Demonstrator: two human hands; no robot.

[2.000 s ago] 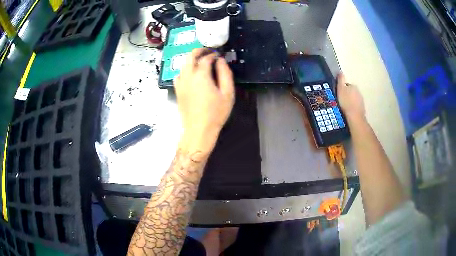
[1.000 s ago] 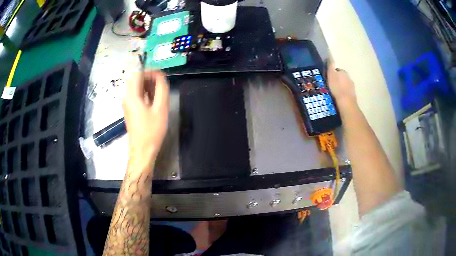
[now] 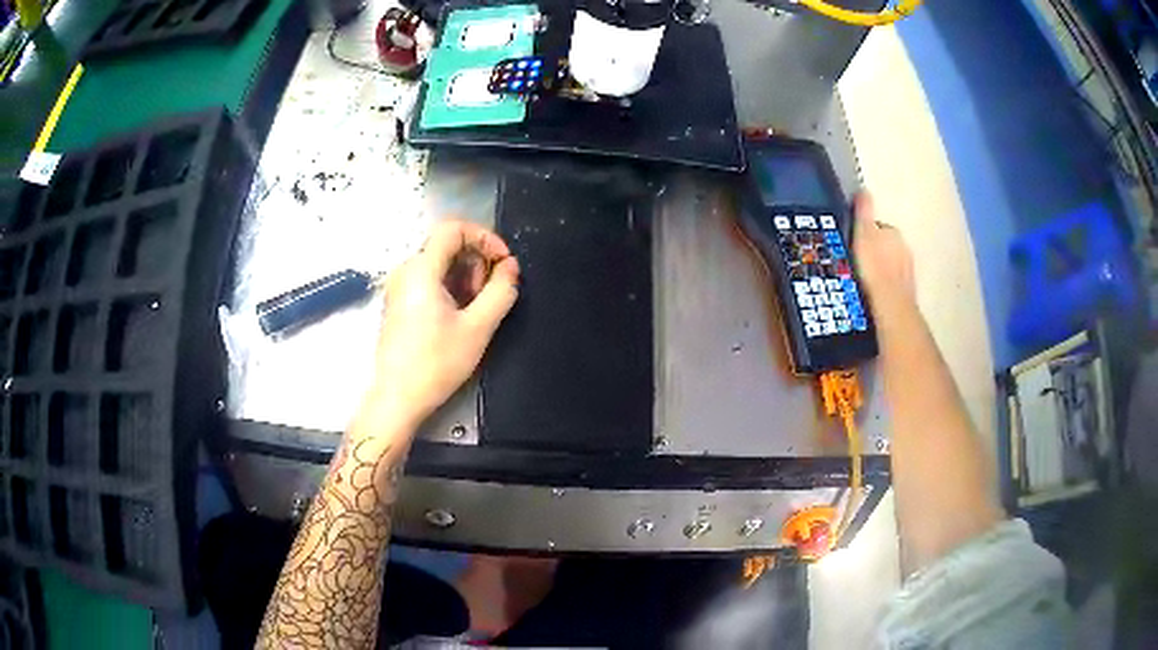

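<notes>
A lit watch display (image 3: pixel 518 76) with coloured icons lies on the green hinged plate (image 3: pixel 478 92). The watch body beside it is partly hidden below the white cylinder (image 3: pixel 615 53). My left hand (image 3: pixel 438 324) is over the metal bed in front of the fixture, fingers curled and thumb and finger together, with nothing visible in it. My right hand (image 3: pixel 885 263) grips the right edge of the teach pendant (image 3: pixel 809 254), its fingers partly hidden behind it. A dark tube (image 3: pixel 314 302) with a pale end lies left of my left hand.
The black fixture plate (image 3: pixel 686 125) is at the back. A black foam tray (image 3: pixel 95 343) stands on the green bench at left, another behind it. The front panel (image 3: pixel 584 518) has buttons and a red-orange emergency stop (image 3: pixel 809 533). An orange cable (image 3: pixel 853 438) hangs from the pendant.
My left hand has left the fixture, drawn back to the left, then moved slightly right over the bed. The lit display has come into view. My right hand stays at the pendant.
</notes>
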